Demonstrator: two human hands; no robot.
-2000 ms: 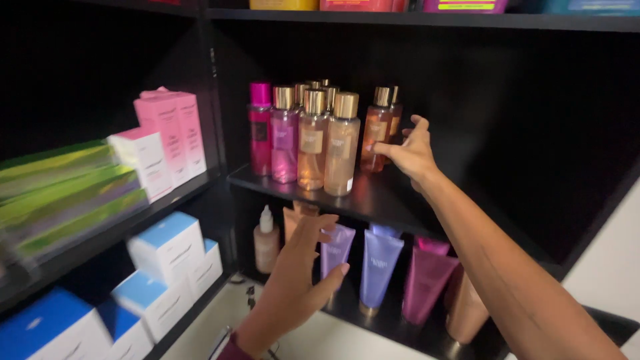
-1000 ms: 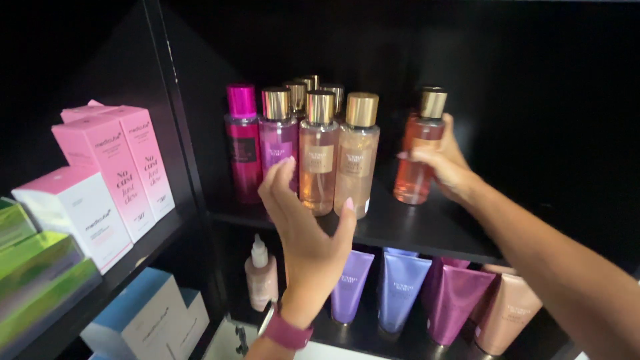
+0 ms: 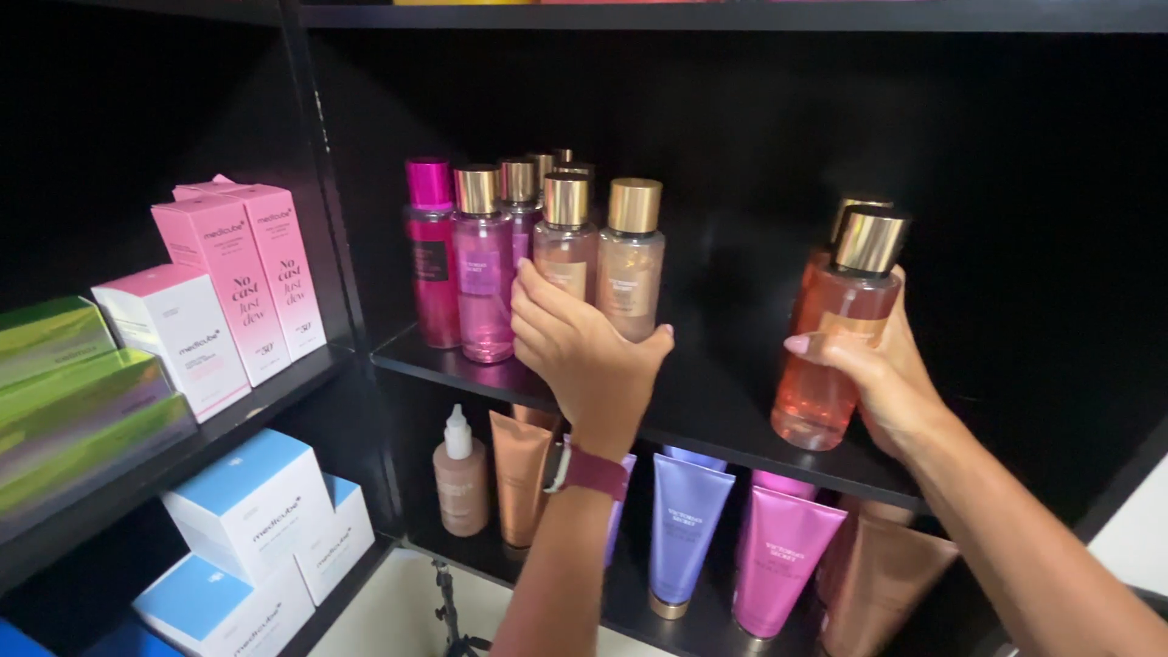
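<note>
My right hand (image 3: 881,374) is wrapped around an orange-red body mist bottle (image 3: 817,392) with a gold cap, at the right of the black shelf. Close behind it stands a second gold-capped bottle (image 3: 853,212), mostly hidden. My left hand (image 3: 584,351) spreads across the front of two gold-capped bottles, a peach one (image 3: 566,239) and a pale gold one (image 3: 631,274); its thumb is at the pale gold bottle's lower right. Left of that hand stand a pink-purple bottle (image 3: 484,301) and a magenta-capped bottle (image 3: 433,274), with several more bottles behind.
Below are a dropper-tipped bottle (image 3: 461,484) and several tubes: orange (image 3: 520,474), blue-violet (image 3: 689,529), pink (image 3: 785,557) and brown (image 3: 885,584). On the left shelves are pink boxes (image 3: 224,292), green boxes (image 3: 82,401) and blue-and-white boxes (image 3: 255,502). A tripod (image 3: 447,602) shows below.
My left hand has come up from before the lower tubes to the front bottles. My right hand's orange-red bottle stands farther from the other group than two seconds ago.
</note>
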